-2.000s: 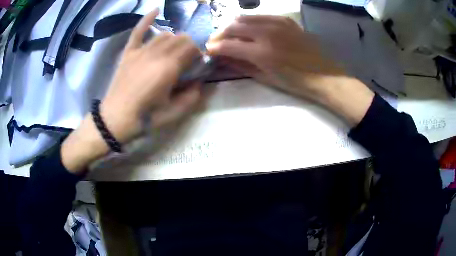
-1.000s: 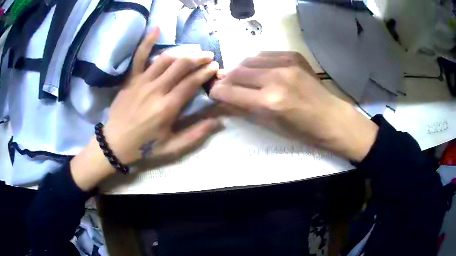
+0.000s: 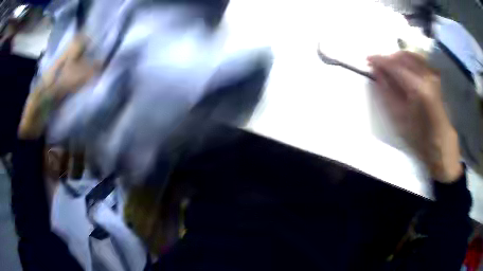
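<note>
The garment [image 3: 159,79], pale grey-white with dark strips, is blurred and hangs over the table's front edge at the left. My left hand [image 3: 71,69] is at the garment's far left side, blurred, and appears to grip its edge. My right hand [image 3: 410,84] is over the right part of the white table, blurred. Its fingers are at the end of a thin dark slim thing [image 3: 344,64], perhaps snips or a strip, that points left. The needle area is not clearly visible in the glare.
The white table [image 3: 318,116] has its front edge running down to the right. Grey cut pieces [image 3: 458,95] lie at the far right. Pale and dark fabric pieces [image 3: 100,217] are below the table at the lower left. Another dark shape stands at the far left.
My hands have parted from the fabric between them. My left hand and the garment have swung left and towards me; my right hand has moved right. The head view has turned left.
</note>
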